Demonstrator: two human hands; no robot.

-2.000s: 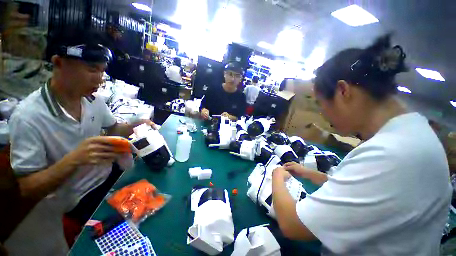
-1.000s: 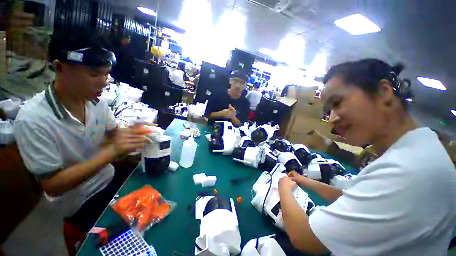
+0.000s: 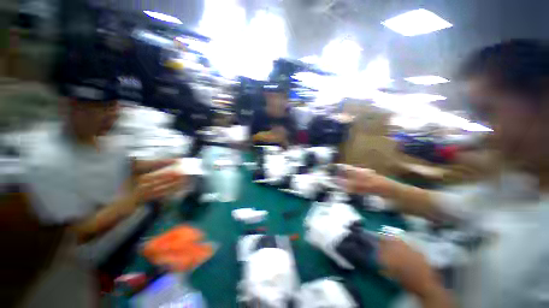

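Observation:
Neither of my hands is in the picture. The view is strongly blurred. Nearest in front of me on the green table [image 3: 210, 278] stands a white security camera [image 3: 269, 274] with a dark part at its far end. Another white camera [image 3: 325, 295] is cut off by the lower edge. To the right, a white camera with a black head [image 3: 330, 225] lies by the arm of the person on the right. Small white blocks [image 3: 249, 215] lie beyond the nearest camera. An orange bag [image 3: 177, 248] lies to the left.
A person on the left [image 3: 78, 168] holds a camera. A person on the right [image 3: 511, 210] reaches over the table. A third person [image 3: 274, 117] is at the far end. More cameras [image 3: 289, 168] are piled at the back. A squeeze bottle [image 3: 223, 180] and sticker sheets [image 3: 168, 293] show blurred.
The person on the right has taken both hands off the white camera and spread the arms, one towards the pile. That camera's black head now points lower right. The view has become blurred.

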